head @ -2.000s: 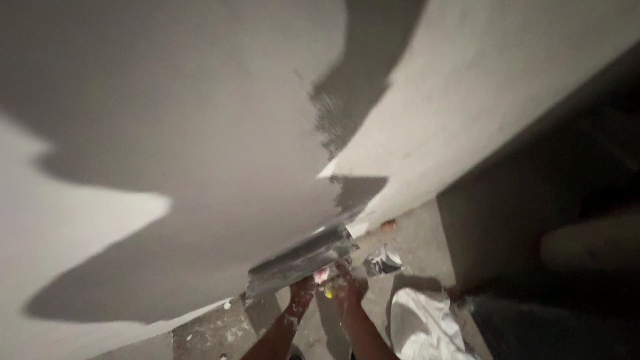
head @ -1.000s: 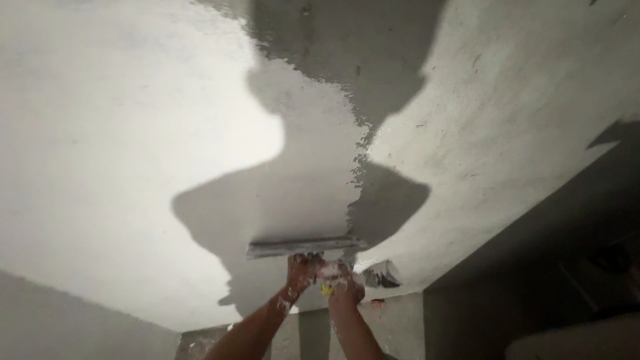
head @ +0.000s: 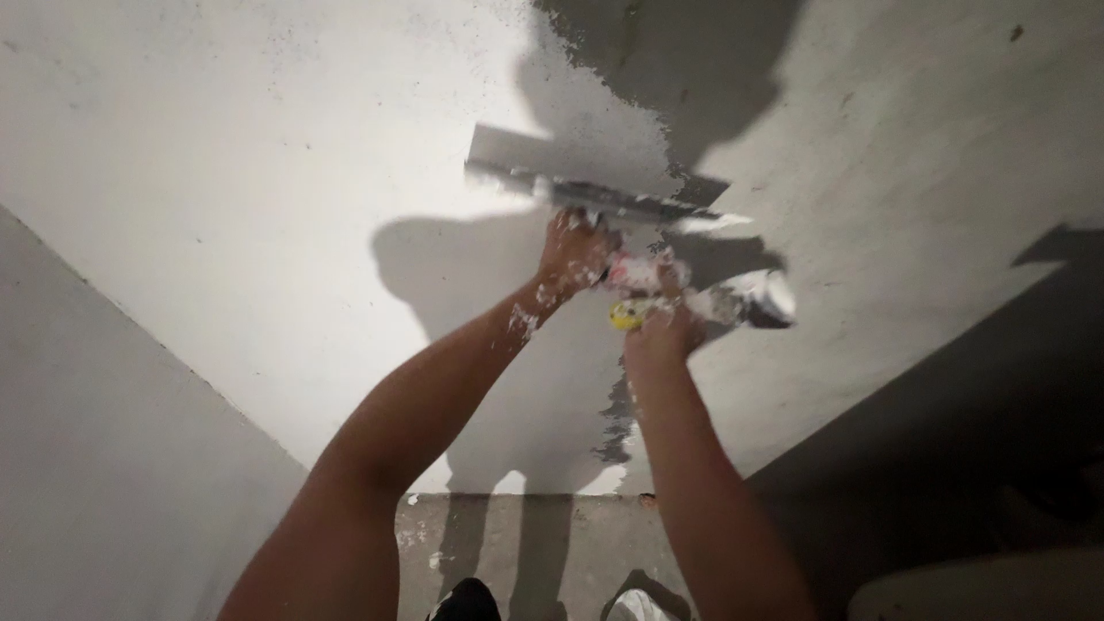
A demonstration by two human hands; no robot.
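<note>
My left hand [head: 580, 250], smeared with white compound, grips a wide metal skimming blade [head: 604, 190] that spans the wall, its left end higher than its right. My right hand [head: 668, 319] is closed around the yellow-ended handle of a putty knife [head: 742, 302], whose compound-coated blade points right. A reddish-white, smeared part lies between the hands; whether the right fingers also touch the wide blade's handle cannot be told. Behind them, the wall [head: 345, 112] bears a pale smooth coat on the left, with a ragged edge against a greyer surface on the right.
A side wall [head: 112, 414] meets the worked wall at a corner on the left. Below is a concrete floor [head: 535, 552] with white spots, a dark shoe [head: 466, 599] and a light shoe [head: 640, 605]. Dark shadow covers the right side, with a pale rounded object [head: 983, 586] low down.
Both hands and the wide blade have moved up the wall from near the floor. The blade now slants down to the right. The view has shifted strongly.
</note>
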